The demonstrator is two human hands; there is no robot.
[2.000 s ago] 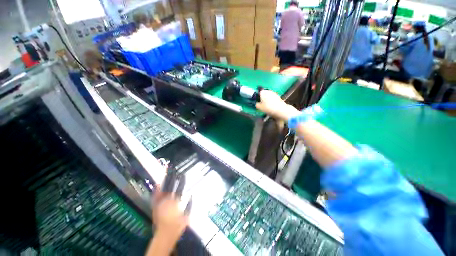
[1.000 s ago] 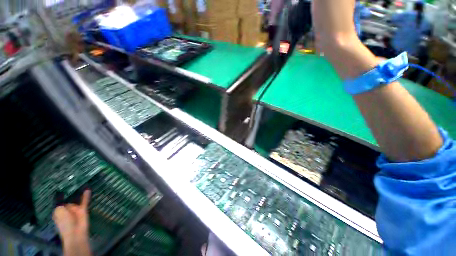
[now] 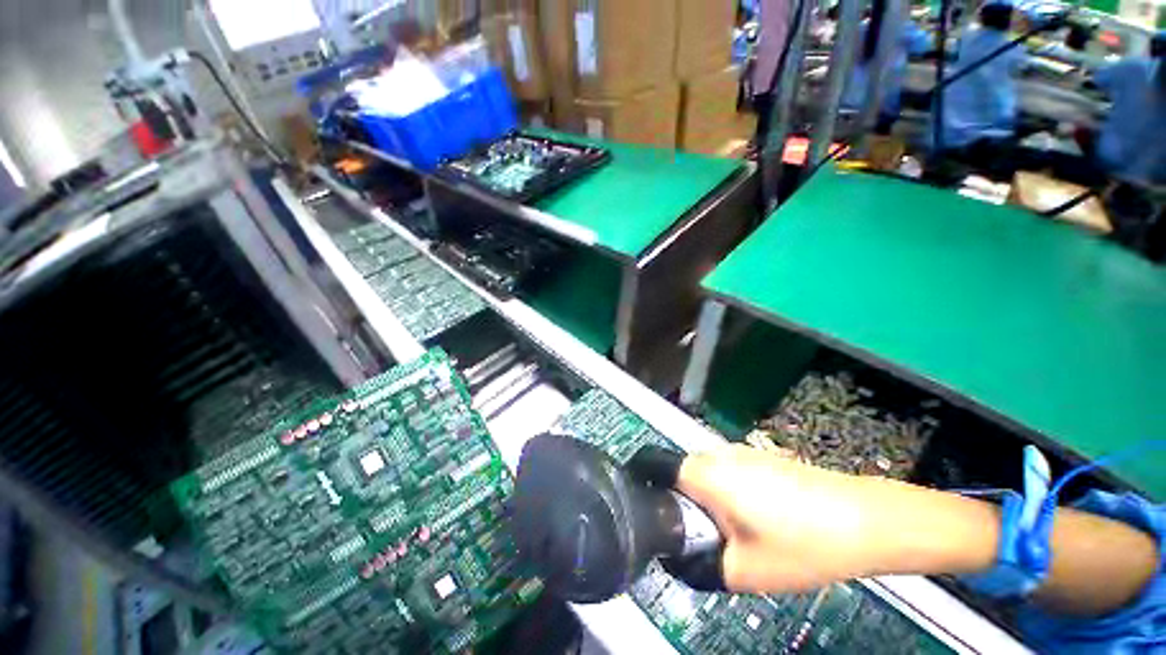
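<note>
My right hand (image 3: 754,518), with black fingertip covers and a light blue wrist strap, grips a black barcode scanner (image 3: 588,518). The scanner is just over the right edge of a green circuit board (image 3: 371,473). The board is tilted, in front of the open magazine rack (image 3: 128,333) and partly over the conveyor's near rail. My left hand cannot be made out; a dark shape at the board's lower right edge, by the bottom of the picture, may be a covered finger.
The conveyor (image 3: 563,339) carries green boards diagonally past the rack. Beyond it stand green benches (image 3: 946,294), a blue plastic bin (image 3: 448,115) and a black board tray (image 3: 524,166). Small components (image 3: 850,429) lie heaped under the right bench. People in blue work behind.
My left hand, seen at the rack a second ago, no longer clearly shows. A board is now outside the rack. My right hand has come down from the upper right with the scanner over the board.
</note>
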